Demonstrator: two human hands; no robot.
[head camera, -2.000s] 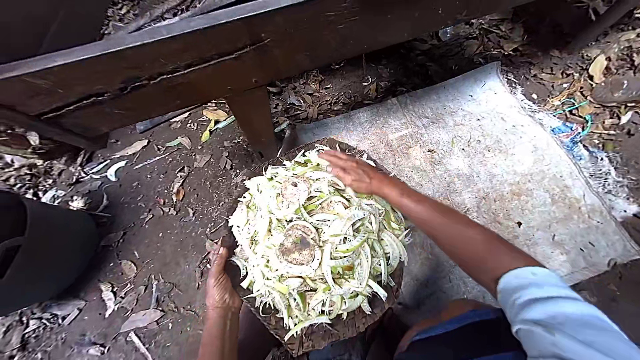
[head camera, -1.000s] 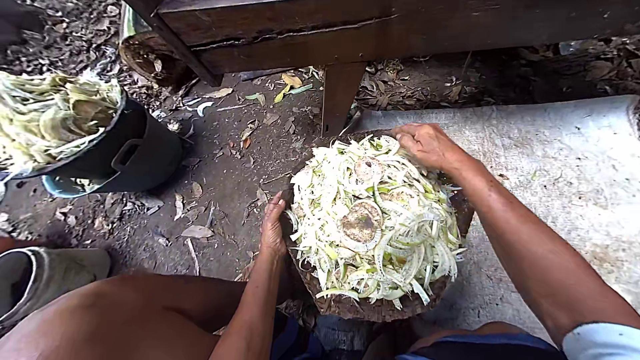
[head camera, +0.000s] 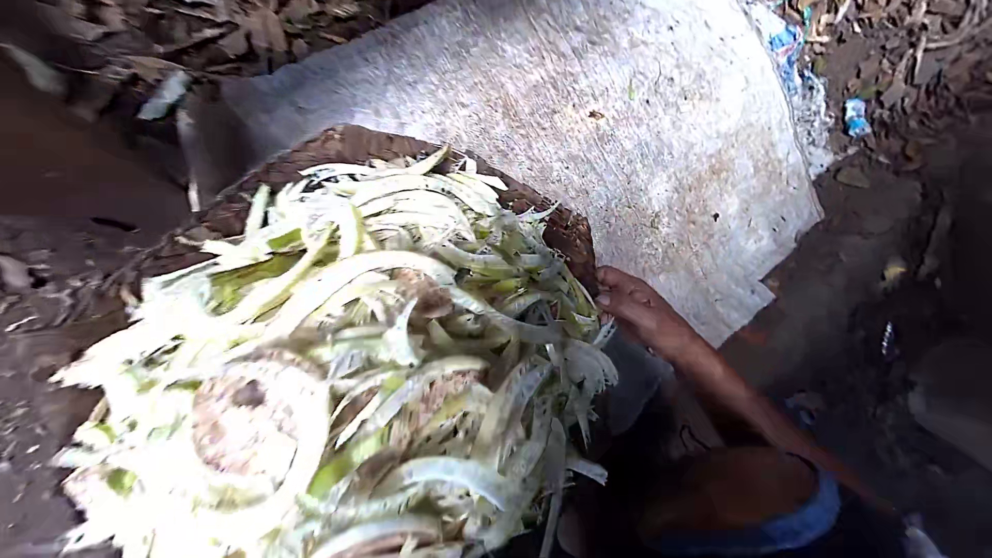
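A large heap of pale green and white curved plant shavings fills the left and middle of the head view, close to the camera. It lies on a rough wooden slab, whose dark edge shows behind and to the right of the heap. A round cut piece with a brownish middle sits among the shavings. My right hand holds the right edge of the slab, with its fingers partly hidden. My left hand is out of view.
A stained whitish sheet lies on the ground behind the slab. Dry leaves cover soil at the back, and blue plastic scraps lie beyond the sheet. A knee shows at lower right.
The heap and slab are now much nearer the camera. My right hand has moved from the back of the heap to the slab's right edge. My left hand has left the view, which has shifted.
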